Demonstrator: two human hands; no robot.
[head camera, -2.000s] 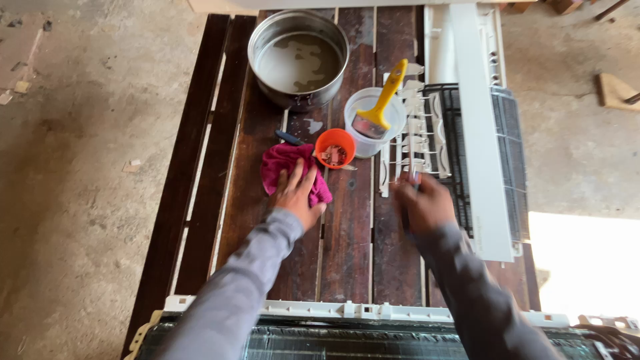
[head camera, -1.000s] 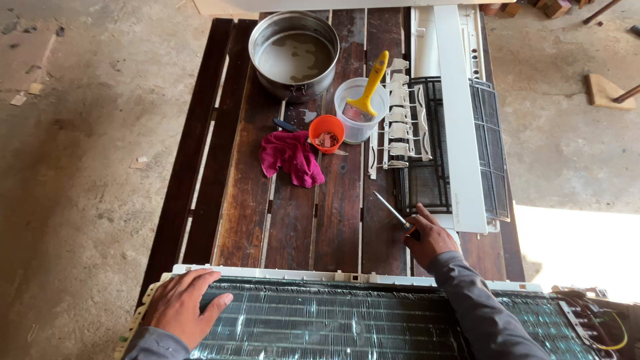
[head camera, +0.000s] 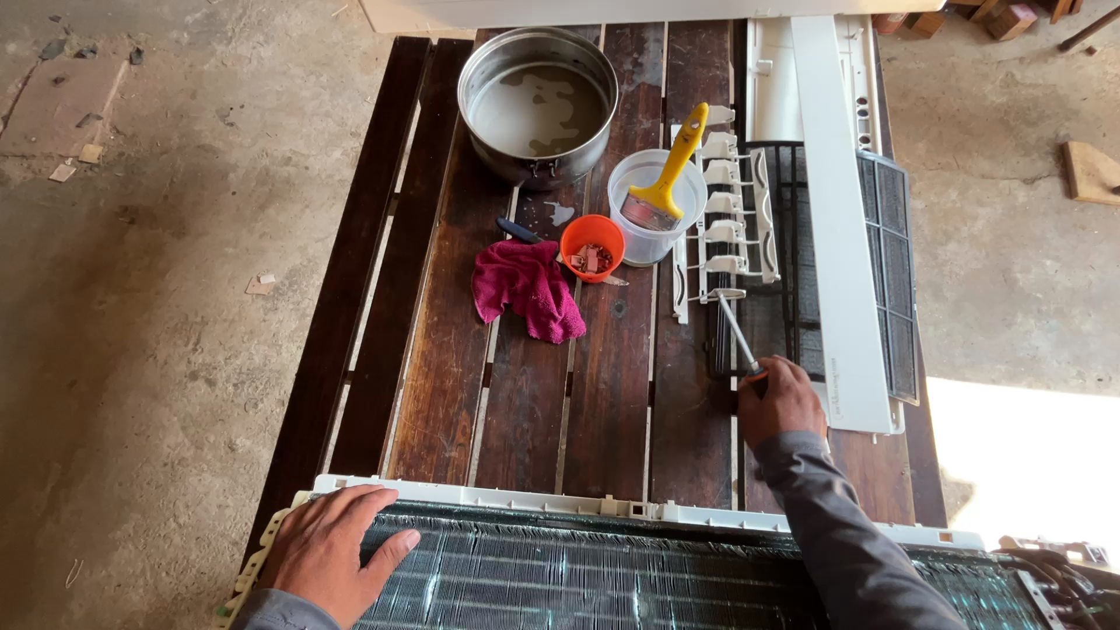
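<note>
My right hand (head camera: 781, 398) is closed around a screwdriver (head camera: 737, 331), its metal shaft pointing up and left toward the white plastic louver parts (head camera: 724, 206). My left hand (head camera: 332, 549) lies with spread fingers on the left end of the finned heat exchanger (head camera: 542, 573) of an air conditioner unit, near its white plastic frame. Up the wooden slatted table sit a magenta cloth (head camera: 528, 289), an orange cup (head camera: 591, 248) with small bits inside, and a clear plastic tub (head camera: 656, 201) with a yellow-handled paintbrush (head camera: 672, 171) in it.
A steel pot (head camera: 537, 105) with cloudy liquid stands at the far side of the wooden table (head camera: 604, 420). Mesh air filters (head camera: 891, 271) and a long white panel (head camera: 844, 227) lie on the right. A dark handle (head camera: 518, 230) lies by the cloth. Wires (head camera: 1050, 573) bunch at lower right.
Two seconds ago my left hand was on the magenta cloth; it has since moved down to the heat exchanger. The screwdriver now points more steeply away from me than one second ago.
</note>
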